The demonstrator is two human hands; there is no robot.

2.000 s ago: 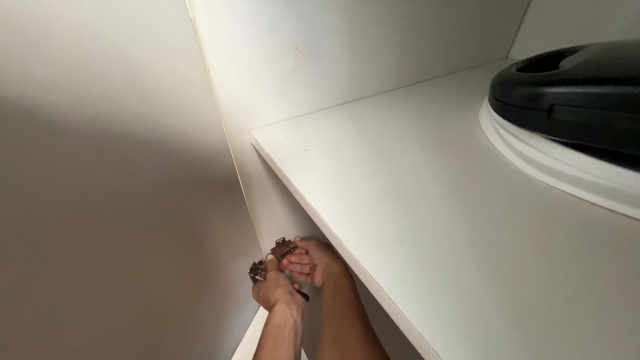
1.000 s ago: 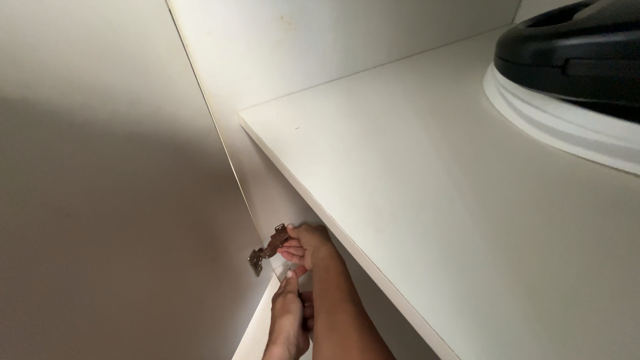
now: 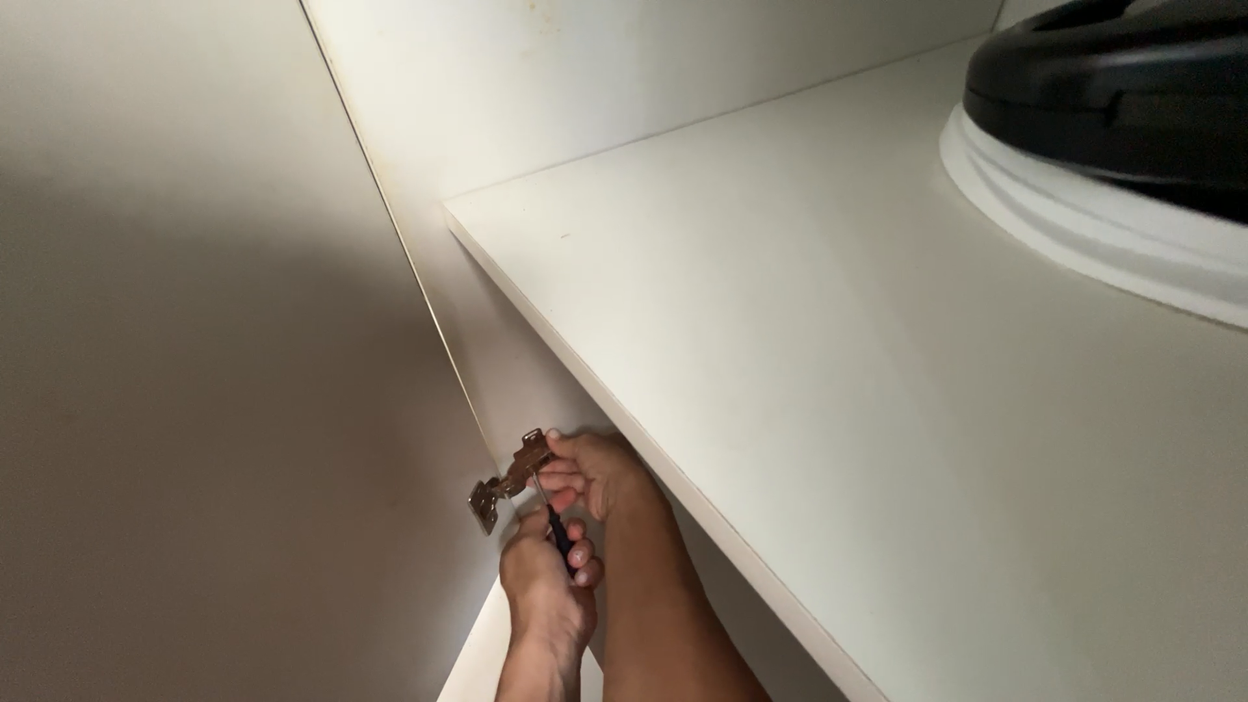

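A metal concealed cabinet hinge [image 3: 512, 475] lies across the seam between the large panel at left and the cabinet's side wall, below the shelf's front edge. My right hand [image 3: 595, 473], reaching in beneath the shelf, has its thumb and fingers at the hinge's upper right end. Just below, my left hand [image 3: 551, 570] is closed around the dark handle of a screwdriver [image 3: 560, 534]. Its thin shaft points up to the hinge arm; whether the tip sits in a screw is too small to tell. I cannot tell if the hinge is fastened to either panel.
A white shelf [image 3: 780, 322] spans the right side, its front edge running diagonally close above my right forearm. On it, at upper right, rests a round white object with a black, glossy top [image 3: 1102, 107]. The broad panel [image 3: 224, 390] fills the left side.
Two seconds ago my left hand was up against the hinge's left end. It is now lower, with the screwdriver shaft raised to the hinge. My right hand stays by the hinge.
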